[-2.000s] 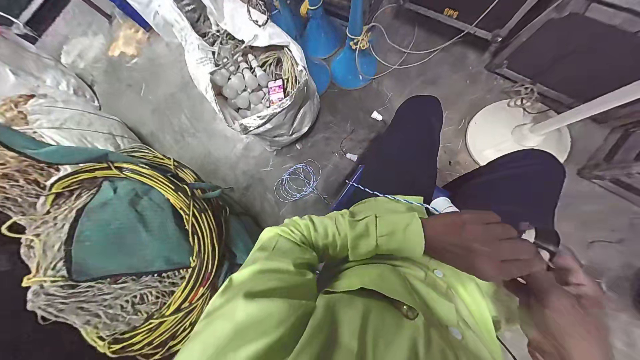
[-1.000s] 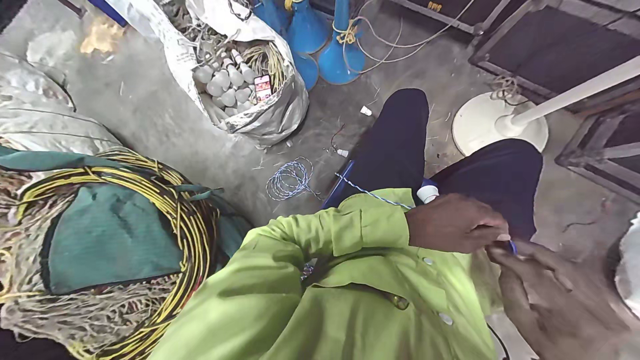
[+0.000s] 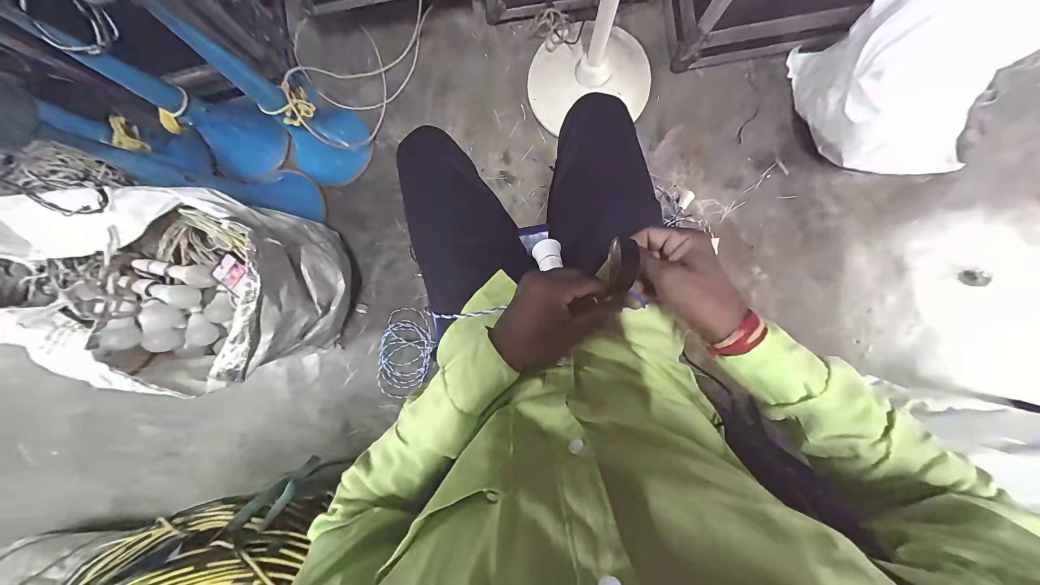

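Observation:
My left hand (image 3: 552, 317) is closed around a blue-and-white twisted cord (image 3: 467, 314), which runs to a loose coil (image 3: 406, 353) on the left. Close beside it, my right hand (image 3: 691, 280) has its fingers bent at a dark, curved hand tool (image 3: 619, 266), whose exact kind I cannot tell. A bit of blue wire (image 3: 638, 300) shows below the tool, between my hands. The fingers hide most of the cord's end. A white cylindrical fitting, possibly a bulb holder (image 3: 547, 253), stands just beyond my left hand, in front of my lap.
An open sack (image 3: 301, 284) of white bulbs (image 3: 162, 317) lies left. Blue flared poles (image 3: 236, 138) lie behind it. Ahead is a white round stand base (image 3: 589, 77); a white sack (image 3: 886, 97) is at upper right. Yellow-and-black cable (image 3: 211, 544) lies lower left.
The view has swung strongly to the right. Both hands remain close together at my lap; the dark tool shows more clearly between them now than one second ago.

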